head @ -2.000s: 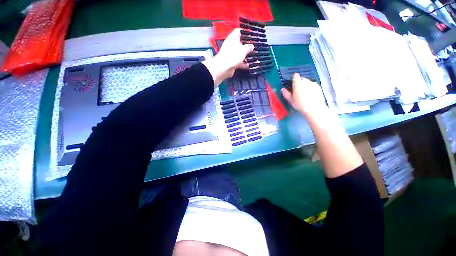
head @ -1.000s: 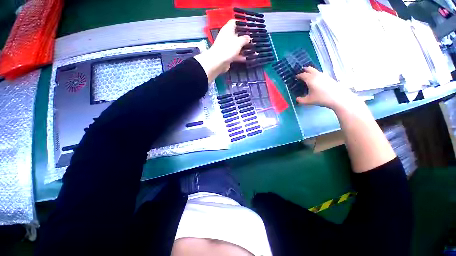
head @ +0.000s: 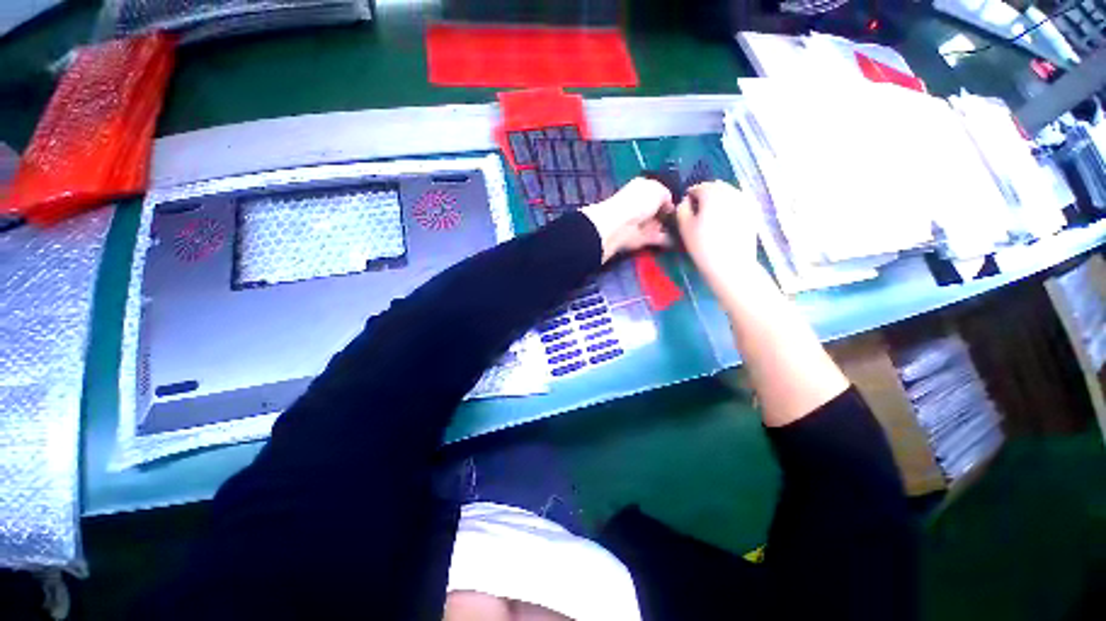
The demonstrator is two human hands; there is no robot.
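Observation:
My left hand (head: pixel 634 217) and my right hand (head: pixel 718 223) meet over the bench, right of the pad sheets. Both sets of fingertips close on a small dark sheet of rubber feet (head: pixel 661 182), mostly hidden by the fingers. A dark grey laptop bottom cover (head: pixel 291 318) lies on bubble wrap at the left, with a rectangular opening and two red-patterned round vents. A sheet of rubber feet (head: pixel 581 335) lies right of the cover, partly behind my left sleeve. A sheet of larger black pads (head: pixel 562 170) lies above it.
White sheets (head: pixel 837 182) are stacked at the right. Red film (head: pixel 530 57) lies at the back. Red bubble bags (head: pixel 91 127) and clear bubble bags (head: pixel 49 364) lie at the left. A long grey-white strip (head: pixel 303 137) runs behind the cover. A cardboard box (head: pixel 891 400) stands below the bench.
My left hand has left the large strip sheet at the back and moved right and down to meet my right hand. My right hand has shifted slightly left. The larger black pads are now uncovered.

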